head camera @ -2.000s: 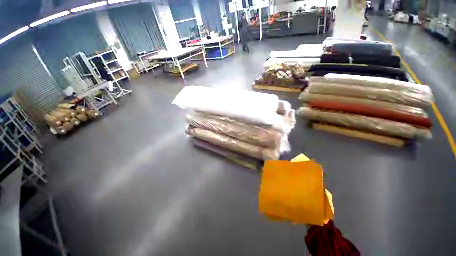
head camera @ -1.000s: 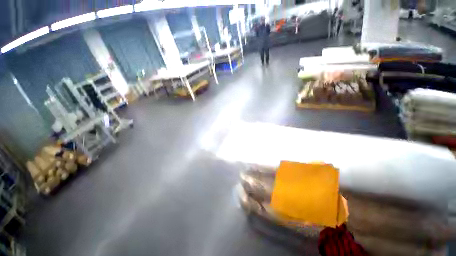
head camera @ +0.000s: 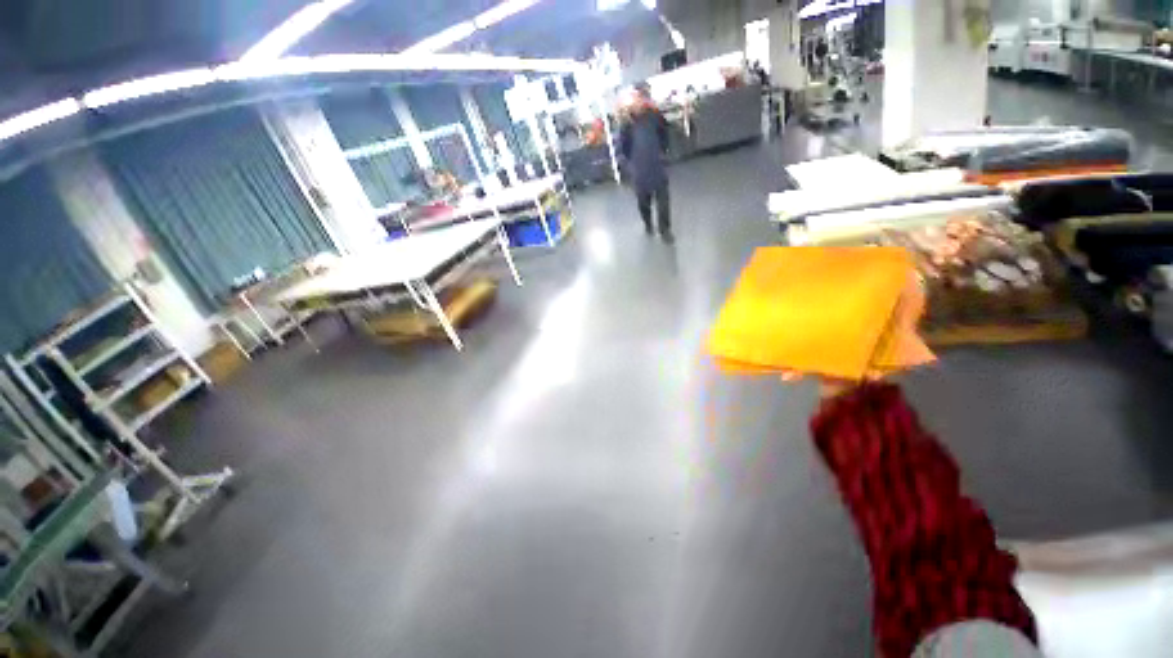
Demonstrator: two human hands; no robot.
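A small limp stack of orange-yellow pieces (head camera: 813, 309) is held up right of centre, its layers slightly fanned at the right edge. My right hand (head camera: 849, 383) is under its lower edge and mostly hidden by it; a dark red ribbed sleeve runs from it to the bottom right. The hand grips the stack. My left hand is not in the picture.
A person (head camera: 646, 161) in dark clothes stands ahead on the grey floor. Material rolls (head camera: 888, 193) lie at the right, and a white roll (head camera: 1106, 598) at the bottom right. A pale table (head camera: 392, 264) and a rack (head camera: 122, 360) stand left.
The view has moved forward past the near rolls, which now show only at the bottom right. The orange-yellow stack is higher, more of the sleeve shows, and the person appears nearer.
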